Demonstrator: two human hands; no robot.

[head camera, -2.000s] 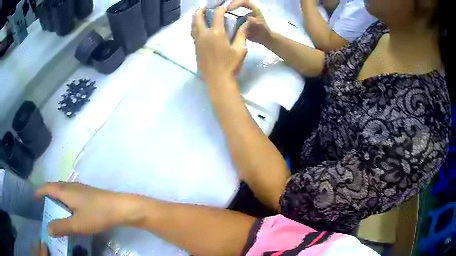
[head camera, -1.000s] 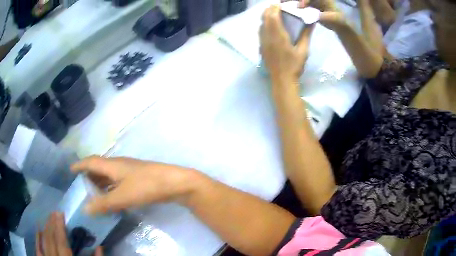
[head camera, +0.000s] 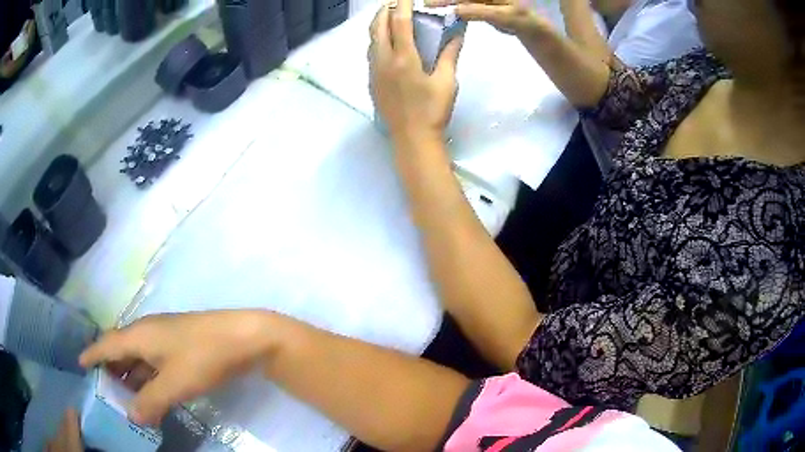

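A pale-blue and white retail box (head camera: pixel 115 422) lies at the lower left, its lower part cut off by the frame. My right hand (head camera: pixel 181 357) reaches in from the right, its fingers and thumb at the two sides of the box's upper end, with a dark gap between them. My left hand (head camera: pixel 63 434) shows only as a blurred bit of fingers beside the box at the bottom left edge; its hold is hidden. A stack of pale folded papers or flat cartons (head camera: pixel 48 328) lies just beyond the box.
Dark grey inserts (head camera: pixel 71 205) stand along the bench's left side, with more (head camera: pixel 252 35) at the back. Small black fittings (head camera: pixel 155 152) lie between them. A neighbour's hands (head camera: pixel 415 79) hold a grey box over the white sheeting (head camera: pixel 291 221); that person's forearm (head camera: pixel 468 256) crosses nearby.
The view swung left and back. My right hand was on the box, showed open above it one second ago, and is now at its end. My left hand shows less than one second ago.
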